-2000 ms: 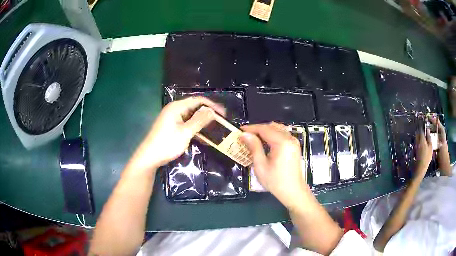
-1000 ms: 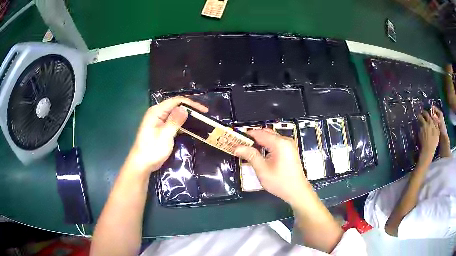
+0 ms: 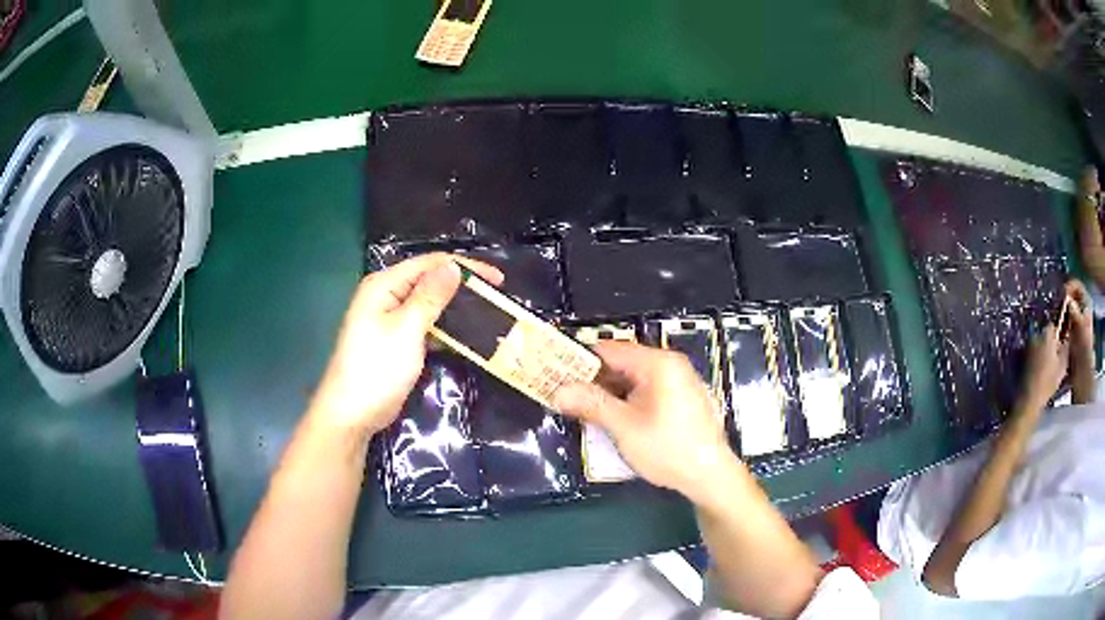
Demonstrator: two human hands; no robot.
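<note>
A gold keypad phone (image 3: 514,345) is held tilted above the pocket mat (image 3: 648,273), its dark screen toward the upper left and its keys toward the lower right. My left hand (image 3: 400,327) grips the screen end, with the thumb at the top corner. My right hand (image 3: 654,412) grips the keypad end, with the thumb over the lowest keys. Several front housings (image 3: 757,382) with white lower halves lie in the mat's near pockets, right of the phone; my right hand partly covers some of them.
A box fan (image 3: 107,260) stands at the left, with a black slab (image 3: 177,466) below it. A keypad phone (image 3: 454,33) and a smaller one (image 3: 921,82) lie on the green conveyor. At the right, a co-worker's hands (image 3: 1060,345) are over another black mat (image 3: 982,279).
The phone has gone from a steeper tilt to a shallower one and now faces up more, still in both hands. The phones on the conveyor have shifted left in view.
</note>
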